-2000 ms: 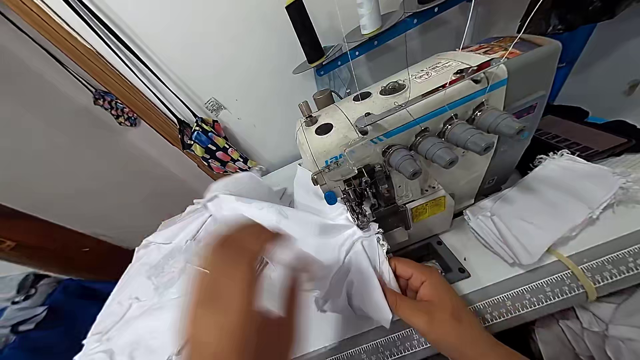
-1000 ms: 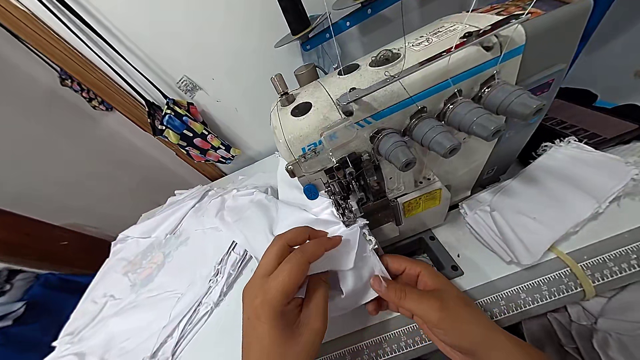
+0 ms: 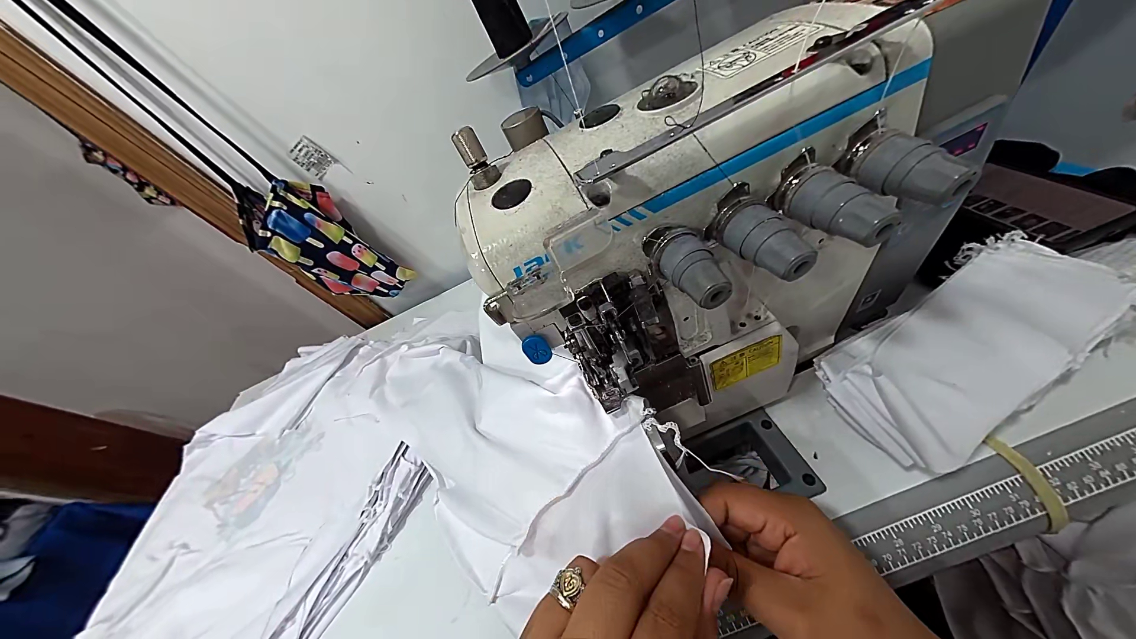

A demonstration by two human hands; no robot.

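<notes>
A Jack overlock sewing machine [image 3: 710, 195] stands on the table, with white fabric [image 3: 586, 497] lying at its needle and presser foot area [image 3: 612, 355]. My left hand [image 3: 639, 586], a ring on one finger, pinches the near edge of this fabric. Close against it on the right, my right hand [image 3: 781, 550] grips the same edge. A seam runs across the piece, and a chain of white thread [image 3: 674, 439] hangs at its corner by the presser foot. My fingertips partly cover the held edge.
Stacked white garment pieces [image 3: 257, 497] lie at left, one with a faint print. Folded white fabric pieces [image 3: 967, 355] lie at right. A measuring tape strip [image 3: 994, 506] with a yellowish band [image 3: 1029, 479] follows the table edge. A popsicle-print cloth item [image 3: 324, 240] hangs by the wall.
Both hands have moved down toward the near table edge, away from the presser foot. The left hand, beside the presser foot a second ago, now meets the right at the fabric's near edge.
</notes>
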